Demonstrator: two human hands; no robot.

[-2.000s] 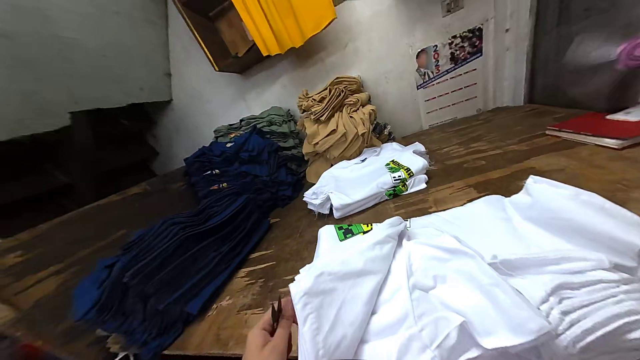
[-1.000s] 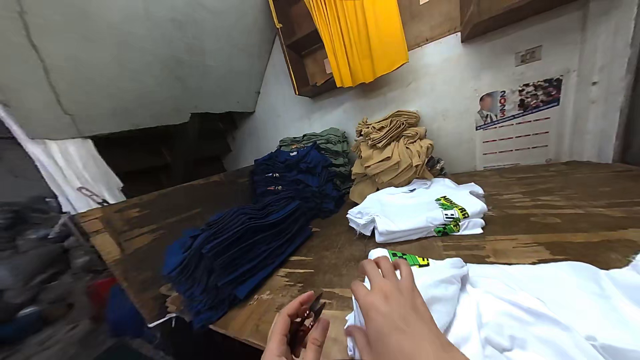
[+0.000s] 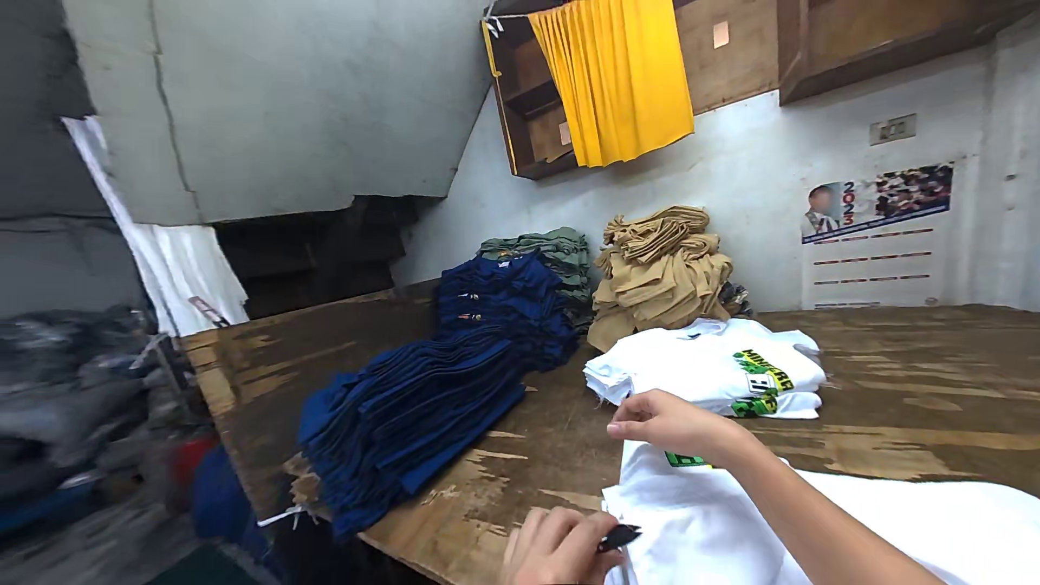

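At the bottom centre my left hand (image 3: 561,544) is closed round a small dark pointed tool (image 3: 619,538), which looks like thread snips, beside the edge of a white shirt (image 3: 699,520). Above that shirt's green print is my right hand (image 3: 670,422), its thumb and fingertips close together; whether they pinch a thread or some cloth cannot be told. Its forearm crosses over the white cloth from the lower right. Just beyond, a folded stack of white printed shirts (image 3: 691,366) lies on the wooden table (image 3: 487,496).
Navy garments (image 3: 431,398) are piled left of centre, with green garments (image 3: 552,252) behind them and tan garments (image 3: 662,284) against the wall. A yellow curtain (image 3: 621,81) hangs from a wall cabinet. The table's edge (image 3: 398,556) runs along the lower left, beyond it blurred clutter.
Since a second ago, my right hand has lifted off the white shirt and its fingers have drawn together. Two seconds ago only the hand with the tool was in sight. The view has swung left.
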